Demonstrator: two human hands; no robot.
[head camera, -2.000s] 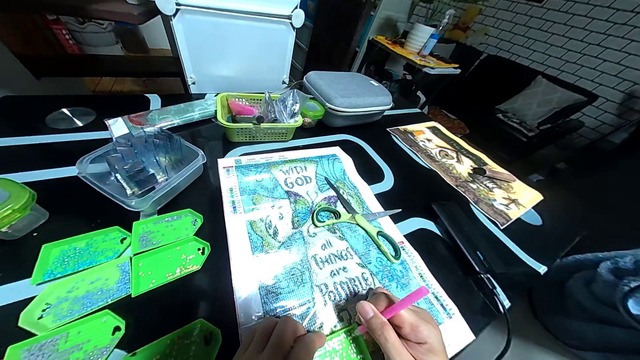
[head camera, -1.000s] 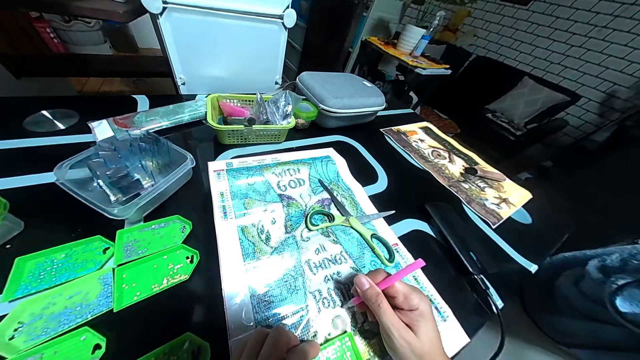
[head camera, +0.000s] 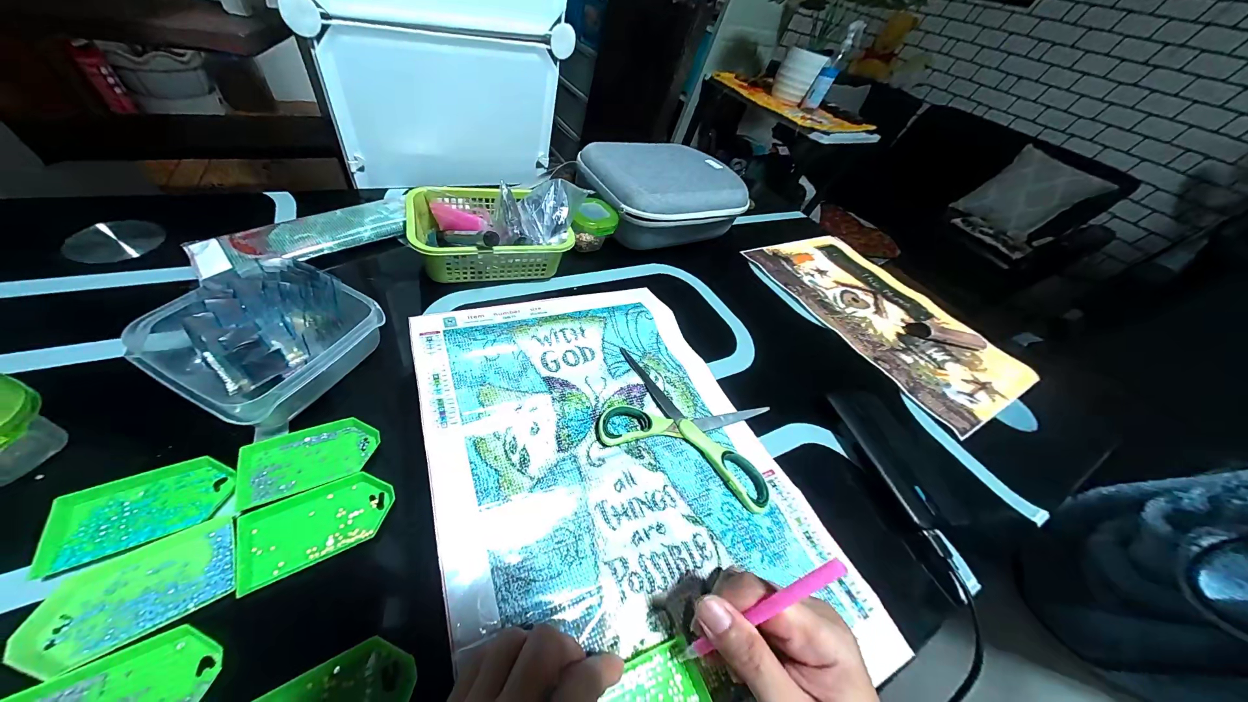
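My right hand pinches a pink diamond-painting pen, its tip at a green bead tray by the bottom edge. Beside that tray lies my left hand, fingers curled; whether it grips the tray cannot be seen. Both hands are over the lower part of a diamond-painting canvas with lettering and butterfly patterns. Green-handled scissors lie spread on the canvas. To the left, several green trays hold small beads.
A clear plastic box of small packets stands at left. Behind the canvas are a green basket with bags and a grey zip case. At right lie a printed picture sheet and a black device with a cable.
The pink pen's tip has moved from above the canvas down to the green tray near my left hand. The scissors rest in the same place on the canvas.
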